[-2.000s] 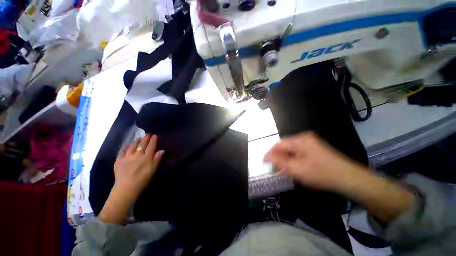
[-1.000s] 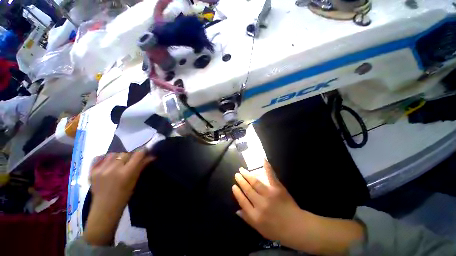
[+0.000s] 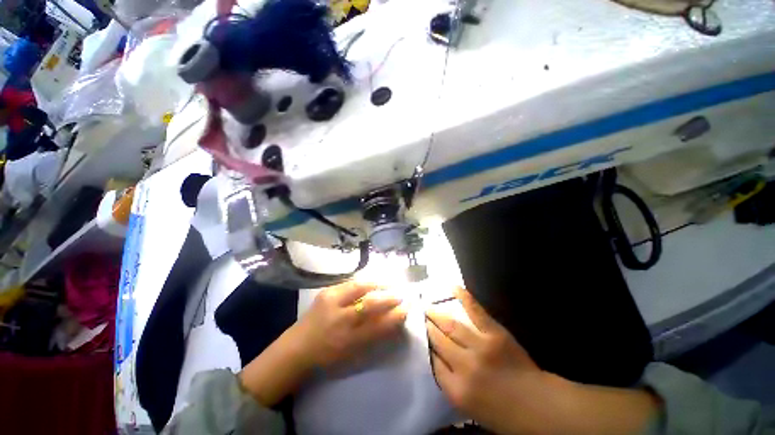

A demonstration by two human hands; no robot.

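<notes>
A fabric panel, pale side up (image 3: 365, 395), lies under the front of the sewing machine head (image 3: 510, 102), its dark edge running up to the presser foot (image 3: 415, 265) in bright light. My left hand (image 3: 353, 327), with a ring, holds the panel just left of the foot; its fingertips are washed out by glare. My right hand (image 3: 484, 357) holds the panel's right edge just below the foot, fingers bent. A large black panel (image 3: 544, 272) lies right of the needle under the machine arm. I cannot see the needle tip clearly.
Black pieces (image 3: 174, 314) lie on the white table (image 3: 153, 200) at left. A chrome guard (image 3: 297, 268) curves left of the foot. Black scissor handles (image 3: 633, 225) lie at right. Dark blue thread (image 3: 285, 42) and a pink strip (image 3: 217, 144) are on the head. Red cloth (image 3: 51, 391) is lower left.
My left hand has moved right, from the black fabric at left to beside the foot. A pale surface now shows where black fabric was. My right hand stays by the foot; the view has moved closer.
</notes>
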